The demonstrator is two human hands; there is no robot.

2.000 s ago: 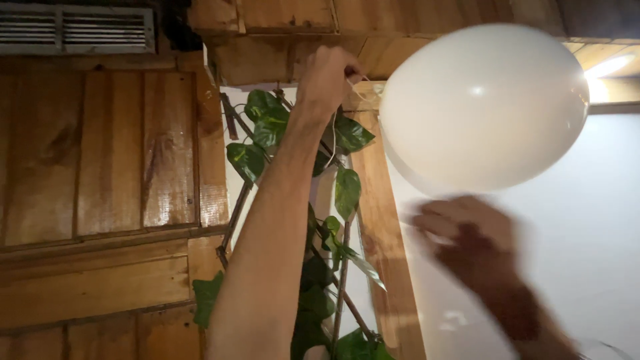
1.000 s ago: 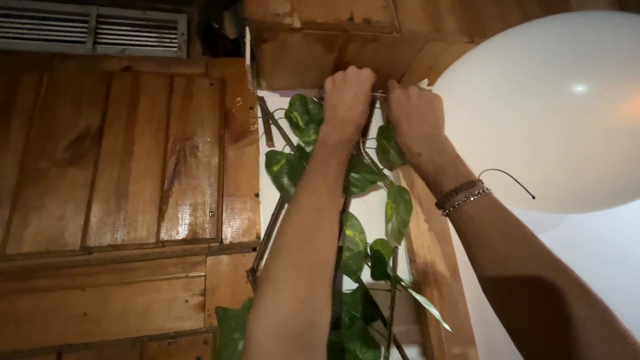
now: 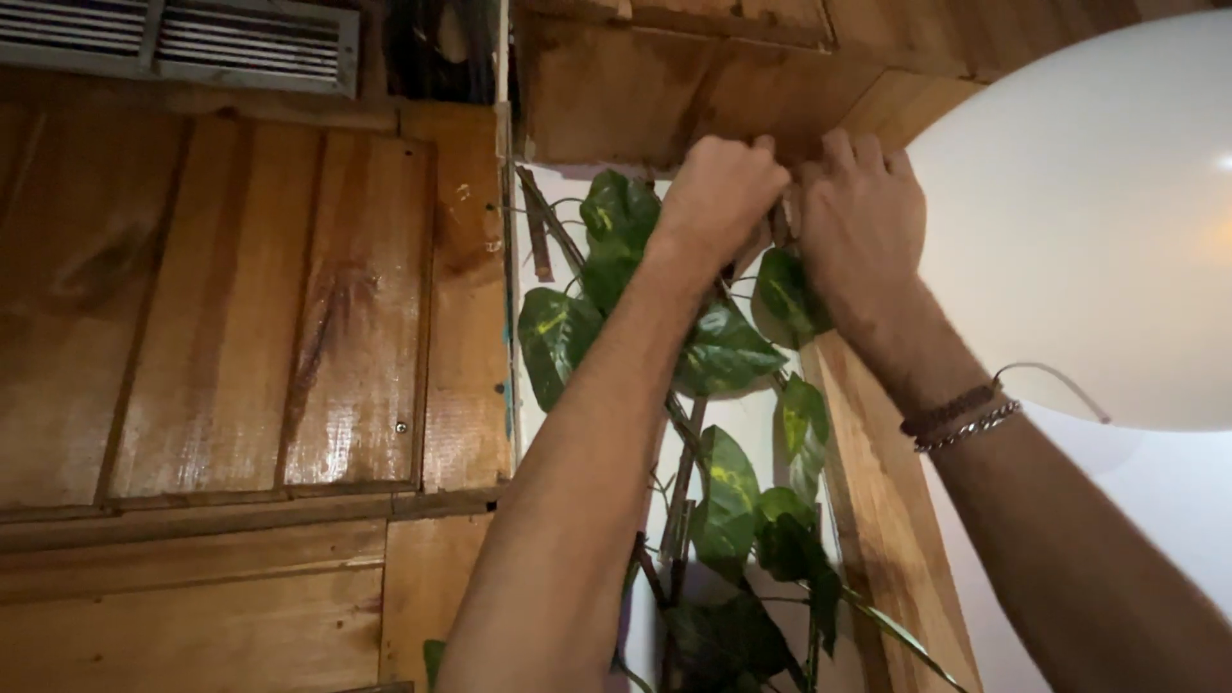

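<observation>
Both my hands are raised at the top of a climbing plant with green leaves [image 3: 730, 346], just below a wooden beam [image 3: 616, 91]. My left hand [image 3: 722, 197] has its fingers curled, close beside my right hand [image 3: 857, 217]. What the fingertips of either hand hold is hidden. Brown stems run down between my forearms, and one leaf touches the edge of my right hand. A large white balloon [image 3: 1088, 221] is at the right, behind my right hand. My right wrist wears a dark cord bracelet and a metal chain bracelet [image 3: 967, 428].
Varnished wooden panelling [image 3: 231, 318] fills the left side, with a slatted vent [image 3: 250, 43] at the top left. A wooden post [image 3: 890, 500] stands right of the plant, against a white wall [image 3: 1145, 510].
Two seconds ago my right hand was blurred below the balloon; it has since moved up beside my left hand. The view has come closer to the plant and the beam.
</observation>
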